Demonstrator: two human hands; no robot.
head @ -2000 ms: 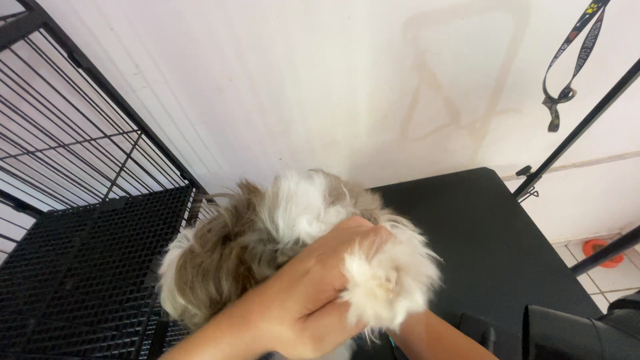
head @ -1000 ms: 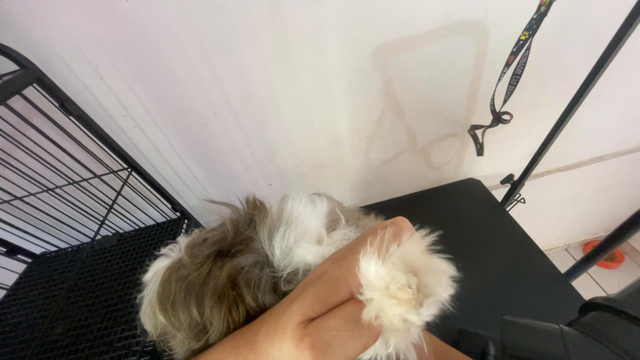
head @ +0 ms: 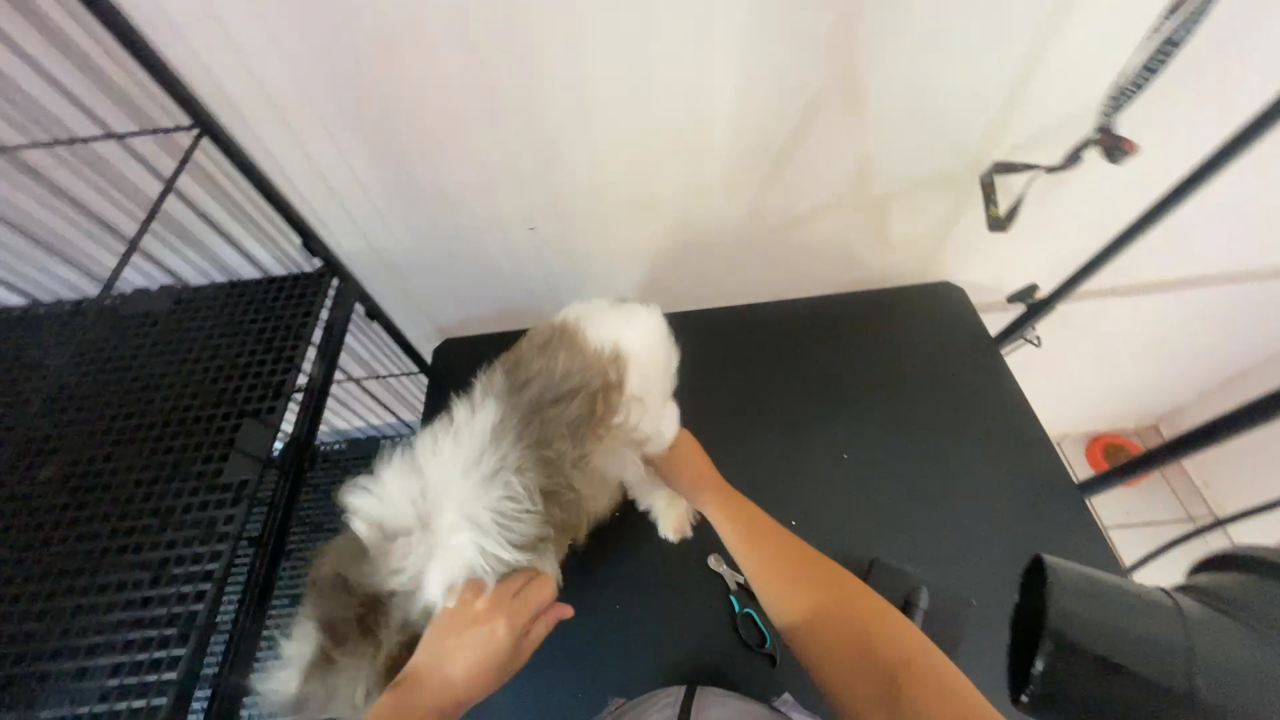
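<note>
A dog with long white and brown fur [head: 560, 400] stands on a black grooming table [head: 840, 420], near its left side. My left hand [head: 490, 630] rests on the fur at the dog's near end, thumb apart from the other fingers. My right hand [head: 685, 465] reaches to the dog's side by a white leg and paw; its fingers are hidden by fur, so its hold cannot be told. Between my arms on the tabletop lie pet nail clippers [head: 745, 615] with black and turquoise handles.
Black wire cages [head: 150, 430] stand at the left. A dryer nozzle [head: 1100, 640] is at the lower right, near a dark object [head: 920, 600] on the table. A printed strap [head: 1150, 80] hangs by a black metal pole [head: 1150, 220]. An orange bowl [head: 1110, 455] sits on the floor.
My hands have come apart and no longer hold the light furry paw up. More of the dog and the tabletop shows, with the clippers now in sight. The view has shifted.
</note>
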